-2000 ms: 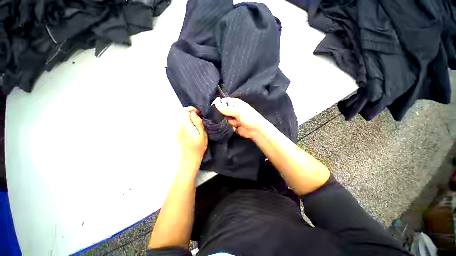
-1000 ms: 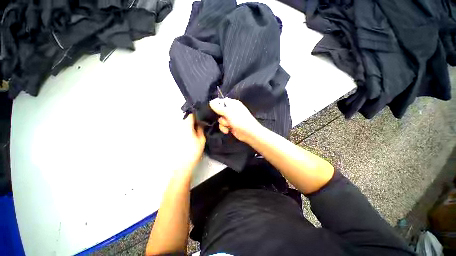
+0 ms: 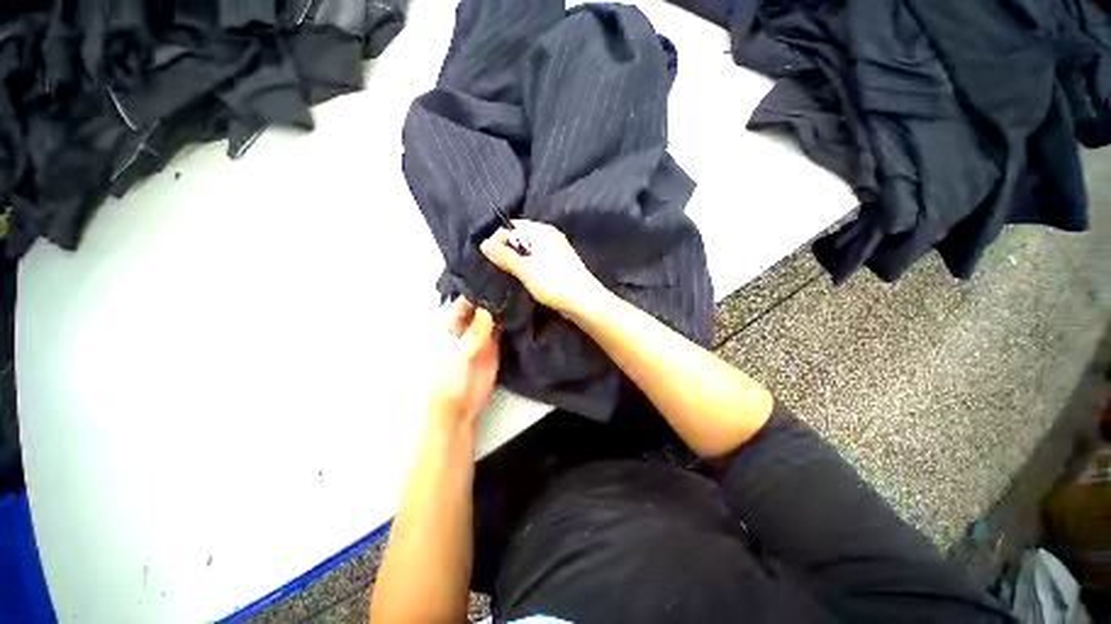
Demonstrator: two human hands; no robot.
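A dark pinstripe garment (image 3: 597, 134), apparently trousers or shorts, lies bunched on the white table, its near end at the table's edge. My left hand (image 3: 468, 347) pinches a bunched dark edge of it at the garment's left side. My right hand (image 3: 536, 262) is closed around a small thin tool, seemingly thread snips (image 3: 518, 240), its dark tip pointing up and left over the cloth. The handle is mostly hidden in the fingers. The right hand is just above and right of the left, over the cloth.
A dark garment pile (image 3: 158, 85) with a few pale threads lies at the far left. Another dark pile (image 3: 938, 122) hangs over the table's right edge. The white table (image 3: 219, 402) curves at left, with blue along its near edge. Speckled floor and a plastic bag (image 3: 1045, 588) are at right.
Both hands have shifted from the bunched band to the garment's left edge. The right hand has moved left and slightly up with the tool. The near part of the garment has been rearranged.
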